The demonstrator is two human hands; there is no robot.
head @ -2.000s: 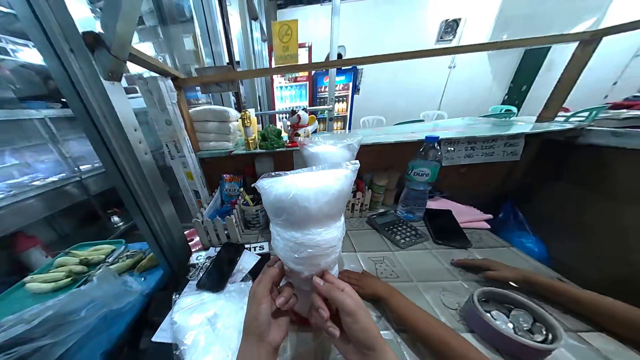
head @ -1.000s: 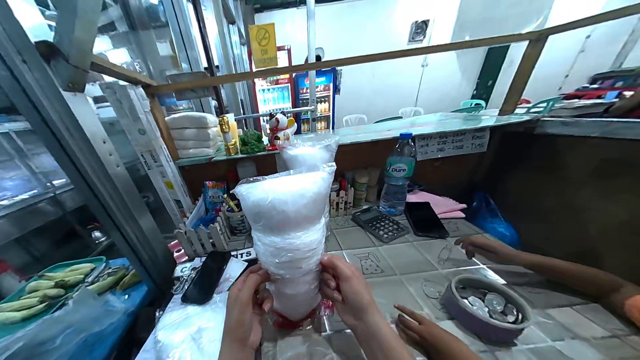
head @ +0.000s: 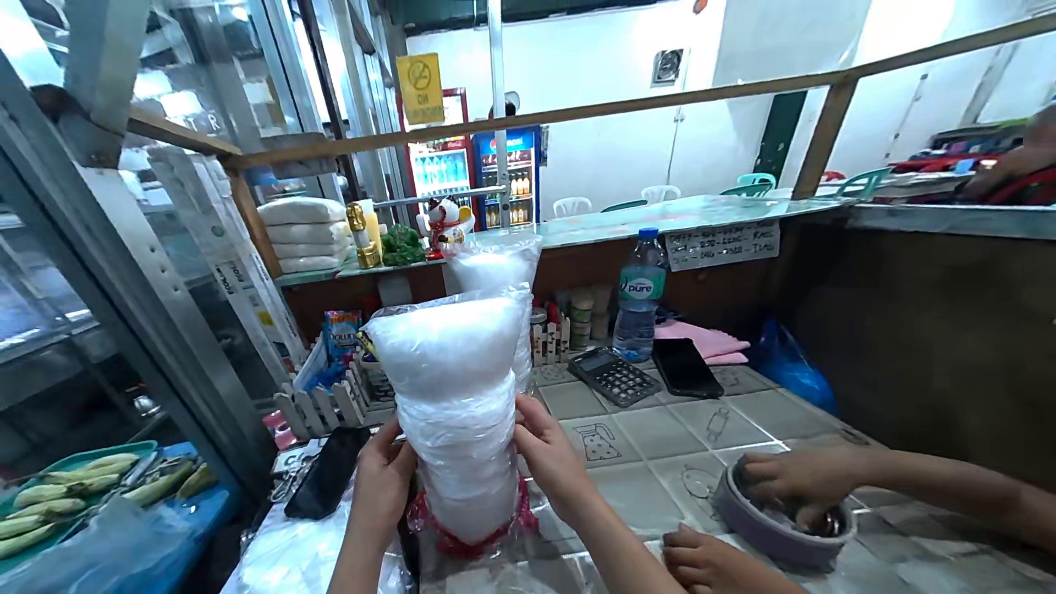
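A tall stack of white plastic-wrapped goods (head: 454, 412), perhaps foam cups or bags, stands upright at the middle with red plastic around its base. My left hand (head: 388, 462) holds its left side and my right hand (head: 544, 450) its right side, fingers curved against the clear wrap. A similar wrapped stack (head: 499, 268) stands just behind it. To the left of my left hand lies a black phone (head: 328, 474) on white plastic packs (head: 318, 549). Another person's hand (head: 796, 483) is inside a round grey bowl (head: 784, 536) on the right; their other hand (head: 701, 561) rests on the table.
Behind are a calculator (head: 615, 377), a second black phone (head: 686, 367), a water bottle (head: 641, 301), a pink cloth (head: 705, 340) and a small picket-style holder (head: 330, 408). A blue plastic bag (head: 792, 371) is at right, corn cobs (head: 49, 499) at lower left.
The other person's far hand has moved from the tabletop into the bowl, which showed coins before. Both my hands stay on the wrapped stack.
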